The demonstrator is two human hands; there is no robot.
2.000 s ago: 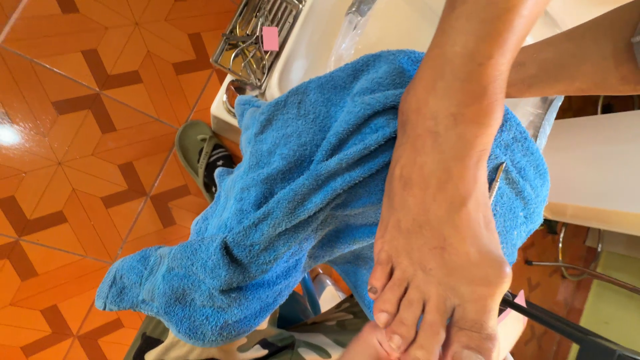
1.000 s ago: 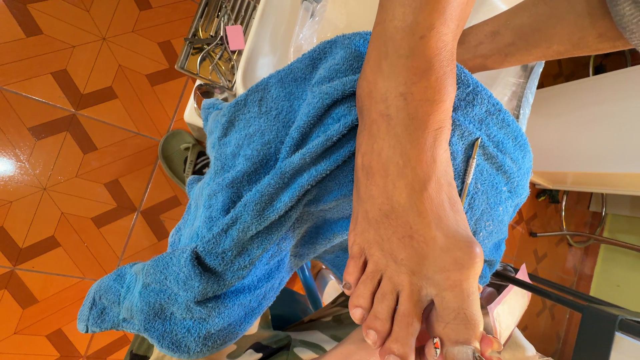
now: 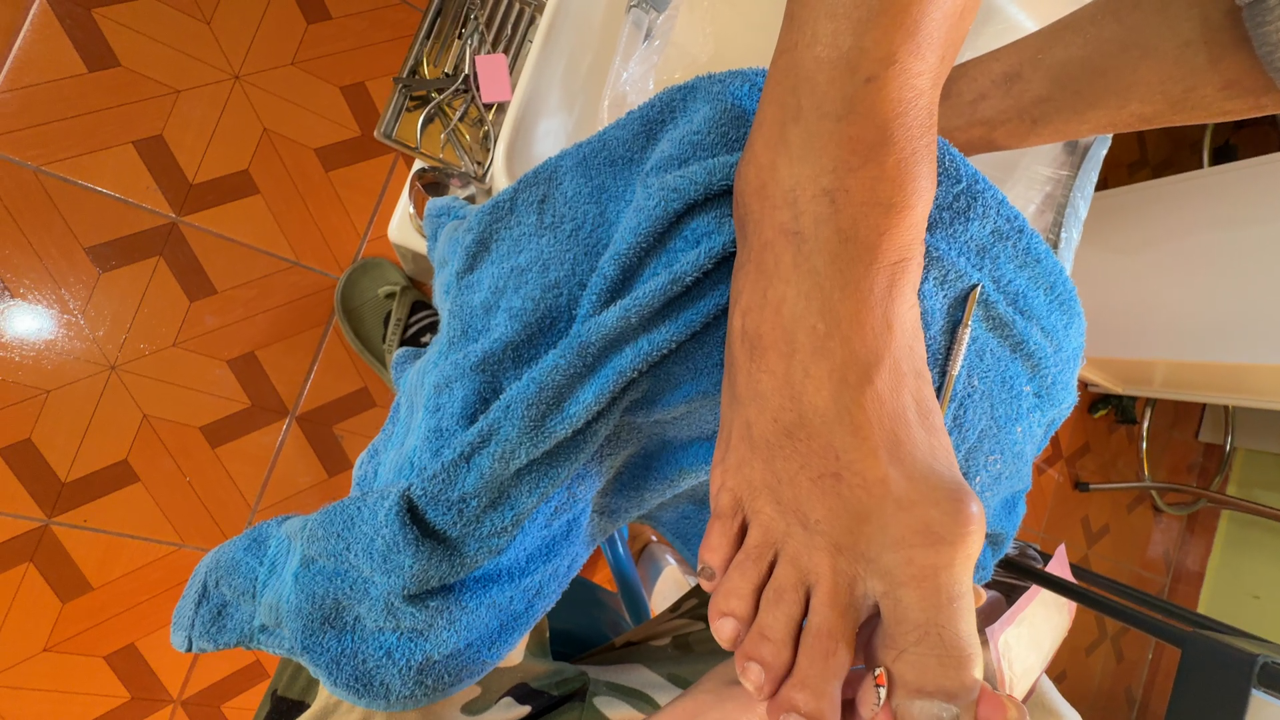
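Note:
Another person's bare foot (image 3: 840, 480) rests over a blue terry towel (image 3: 520, 400), toes toward the bottom edge. My left hand (image 3: 705, 695) is under the toes and mostly hidden; a fingertip with a decorated nail shows between the big toe and the second toe. Another fingertip lies against the outer side of the big toe, cut off by the frame; whether it belongs to my right hand, I cannot tell. A thin metal nail tool (image 3: 961, 348) with a pointed end and textured grip lies on the towel, right of the foot.
A metal tray (image 3: 510, 40) of metal implements and a pink block (image 3: 493, 78) are at the upper left, beside a white basin (image 3: 560, 95). A green shoe (image 3: 375, 315) stands on the tiled floor. A black metal frame (image 3: 1130, 610) is at the lower right; the other leg (image 3: 1110, 75) crosses the upper right.
Fingers seen beside the big toe one second ago are now mostly out of the frame. The foot, towel and metal tool keep their arrangement; the view has shifted a little.

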